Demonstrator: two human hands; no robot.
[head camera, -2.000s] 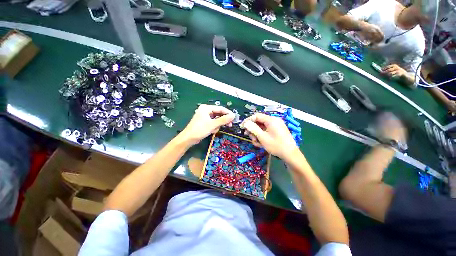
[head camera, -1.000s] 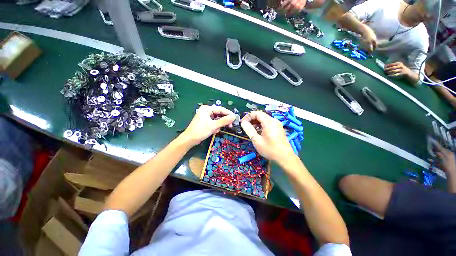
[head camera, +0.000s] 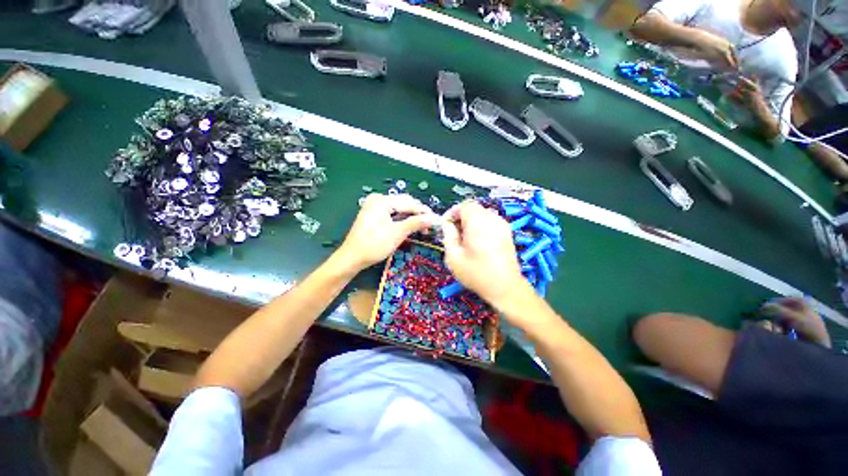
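Observation:
My left hand (head camera: 381, 229) and my right hand (head camera: 477, 246) meet above the far edge of the parts box. Their fingertips pinch a tiny pale piece (head camera: 436, 223), mostly hidden by the fingers. The shallow parts box (head camera: 378, 299) lies directly before me with dark blue-grey discs (head camera: 398, 323) and red bits; one blue cylinder (head camera: 451, 290) lies on them. A heap of blue cylinders (head camera: 539, 244) lies beyond and right of the box, partly behind my right hand. Small pale fittings (head camera: 400, 187) lie on the green surface beyond my left hand.
A large tangled pile of circuit board pieces (head camera: 209, 177) lies at left. Grey housings (head camera: 502, 122) lie along the middle belt beyond a white strip. A grey post (head camera: 221, 51) stands at upper left, a small carton (head camera: 30, 107) far left. Other people sit across and at right.
My right hand has moved left and its fingertips now meet those of my left hand. The housings have shifted right along the belt. The neighbour's hand at right has moved.

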